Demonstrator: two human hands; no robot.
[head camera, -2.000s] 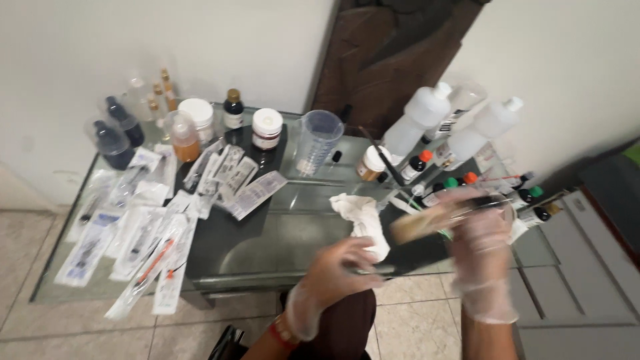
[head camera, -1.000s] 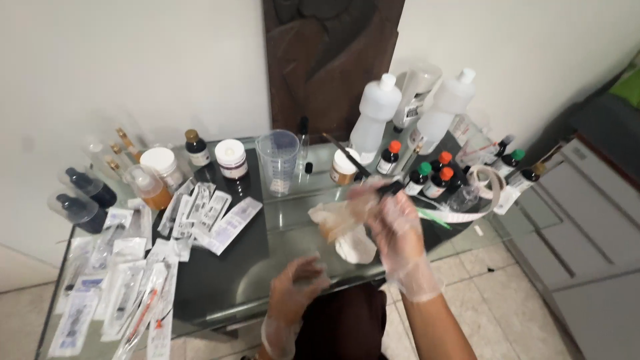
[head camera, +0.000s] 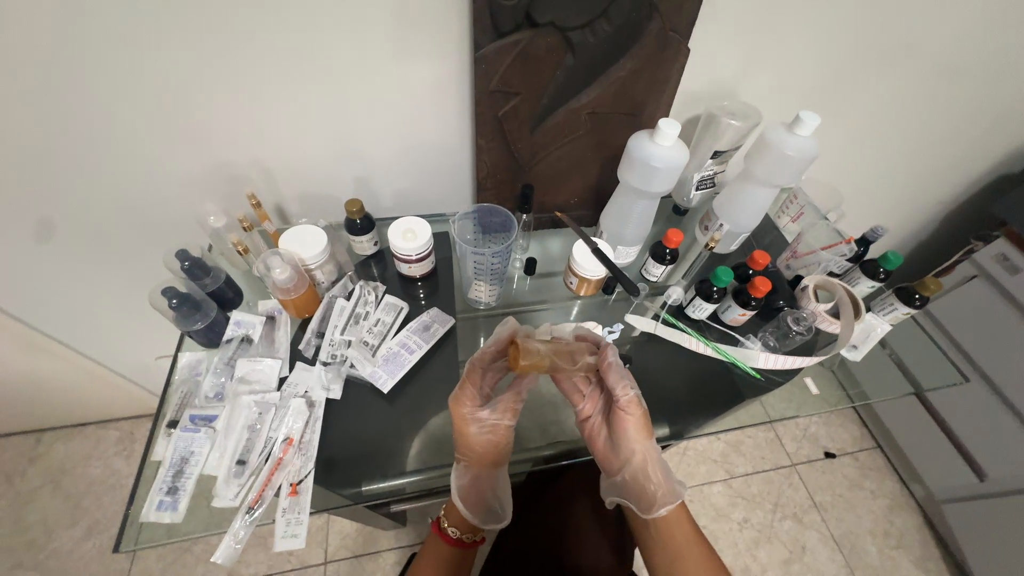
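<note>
Both my hands wear clear disposable gloves and meet over the glass table's front middle. Between them lies a small amber-tinted bottle (head camera: 552, 357), tilted on its side. My left hand (head camera: 486, 392) grips its left end, and my right hand (head camera: 612, 400) holds its right end. A crumpled white tissue (head camera: 578, 329) shows partly behind the bottle. Beyond my hands stand a clear graduated cup (head camera: 483, 254) and a white-lidded jar with golden contents (head camera: 588, 268), with a black-handled tool (head camera: 600, 258) leaning across the jar. The bottle's ends are partly hidden by my fingers.
Packaged syringes (head camera: 248, 432) cover the glass table's (head camera: 384, 472) left side. Dark-blue pump bottles (head camera: 192, 314) stand behind them. On the right are tall white bottles (head camera: 640, 192), small dark bottles with red caps (head camera: 744, 302) or green ones, a curled label roll (head camera: 832, 308) and a green striped stick (head camera: 712, 346).
My left hand, apart from the bottle a second ago, has come up and taken hold of it. My right hand has moved left and in. The view has shifted slightly.
</note>
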